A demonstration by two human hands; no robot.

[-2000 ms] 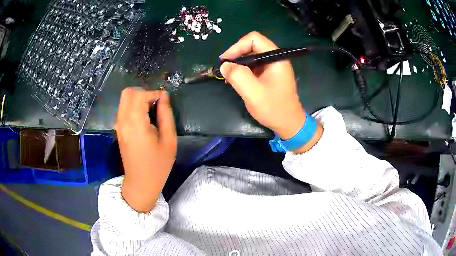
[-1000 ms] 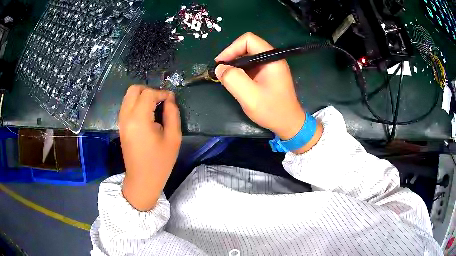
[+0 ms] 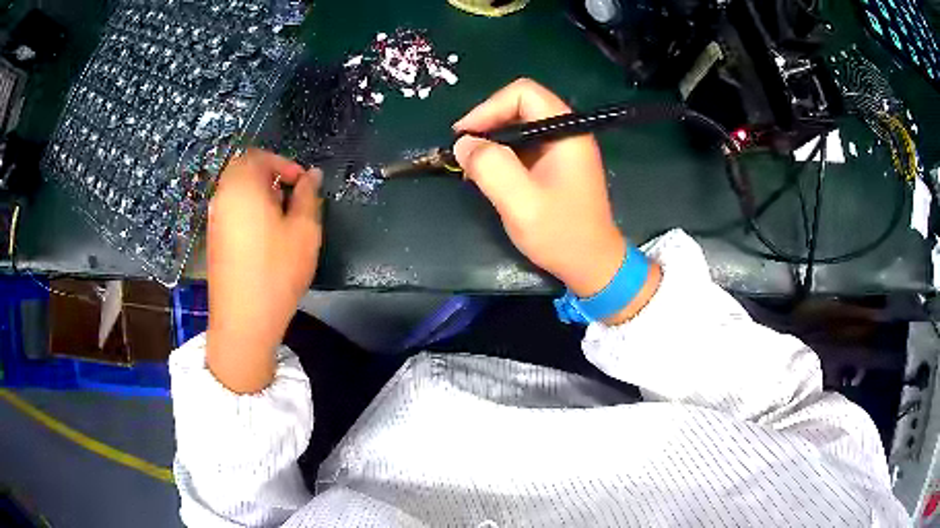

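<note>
My right hand (image 3: 546,186) holds a soldering iron (image 3: 562,126) like a pen, its metal barrel and tip pointing left. The tip is at or just beside a tiny bluish-silver circuit board (image 3: 361,184) on the green mat; whether they touch cannot be told. My left hand (image 3: 266,227) is left of the board, beside the blister tray, with thumb and forefinger nearly together. Something tiny and thin seems to show at the fingertips, too small to name. Whether my left fingers grip it is unclear.
The blister tray (image 3: 155,124) lies at left. Small black components (image 3: 328,103) lie beyond the board, with white-and-red components (image 3: 402,64) behind. The soldering station (image 3: 758,83) and its cable are at right. A yellow-rimmed tub (image 3: 489,6) is cut off at the top edge.
My left hand has moved left and slightly up, away from the board toward the tray. My right hand and the iron have stayed nearly in place. The yellow-rimmed tub has come into view.
</note>
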